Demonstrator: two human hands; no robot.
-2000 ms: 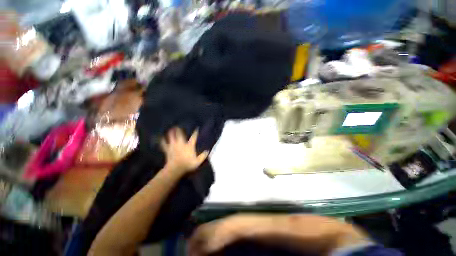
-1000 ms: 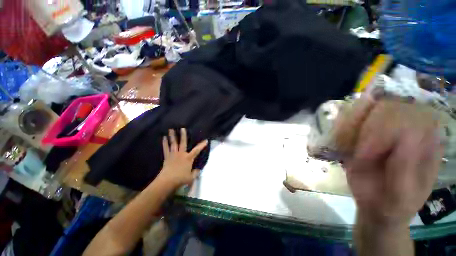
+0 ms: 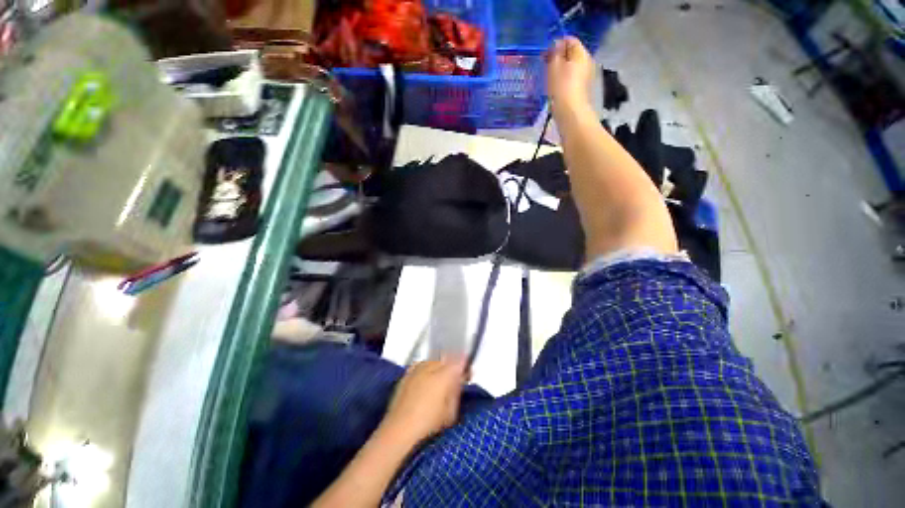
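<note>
A thin dark strip [image 3: 485,303] runs taut between my two hands. My left hand [image 3: 429,396] is closed on its lower end, low in the middle. My right hand [image 3: 573,77] is closed on its upper end, raised near the blue crates. Behind the strip, stacks of black cut fabric pieces [image 3: 442,210] lie on a pale board [image 3: 412,310], with a white band among them. A second dark strip [image 3: 524,327] lies on the board, apart from my hands.
At left are the sewing machine head [image 3: 99,149], snips [image 3: 159,272], a black pouch [image 3: 232,189] and the green table edge [image 3: 253,288]. A blue crate [image 3: 437,87] with red plastic-wrapped items stands behind the stacks. Grey floor [image 3: 744,189] shows at right.
The view has swung right, from the table and large black garment pile to the stacks beside the table. My left hand has left the black cloth; both hands now hold the thin strip.
</note>
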